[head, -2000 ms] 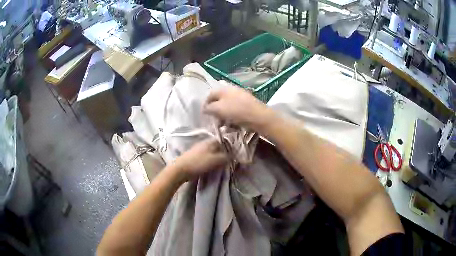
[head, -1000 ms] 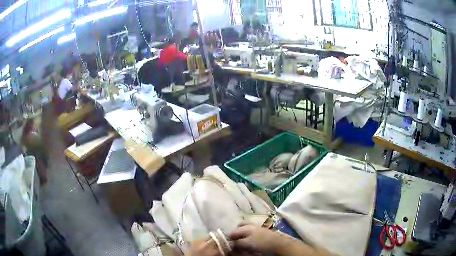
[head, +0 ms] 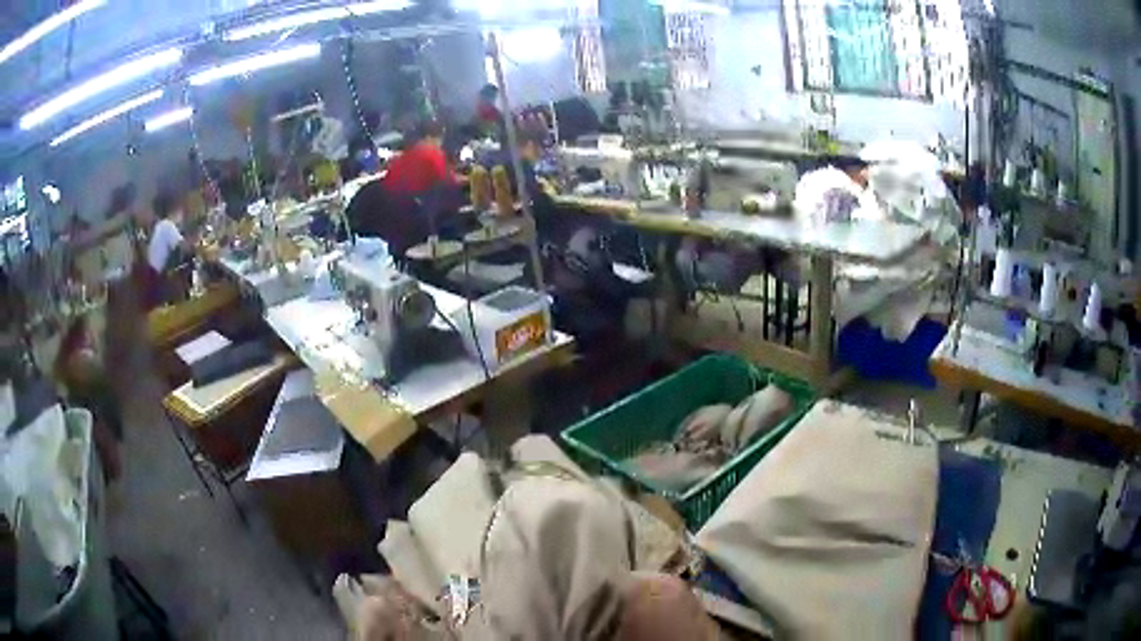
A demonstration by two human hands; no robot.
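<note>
A bunched pile of beige garment panels (head: 557, 532) rises at the bottom centre, cut off by the lower edge. A small pale tie (head: 461, 599) shows on its left part. A blurred skin-toned patch at the bottom edge seems to be part of my right hand (head: 663, 611); its fingers and grip cannot be made out. My left hand is not visible. To the right, a flat stack of beige panels (head: 826, 520) lies over a dark blue cloth (head: 966, 501). Red-handled scissors (head: 980, 594) lie at the right beside the stack, with no hand on them.
A green crate (head: 613, 438) behind the pile holds greyish-beige pieces. A sewing machine (head: 385, 307) and a white box (head: 511, 323) stand on a table at the left. White thread cones (head: 1049, 286) stand at the right. A person in red (head: 419, 169) is farther back.
The view has tilted up since the oldest frame. Both hands were at the bundle's tie; now the left is out of view and the right is barely seen. The pile bulges higher at its middle.
</note>
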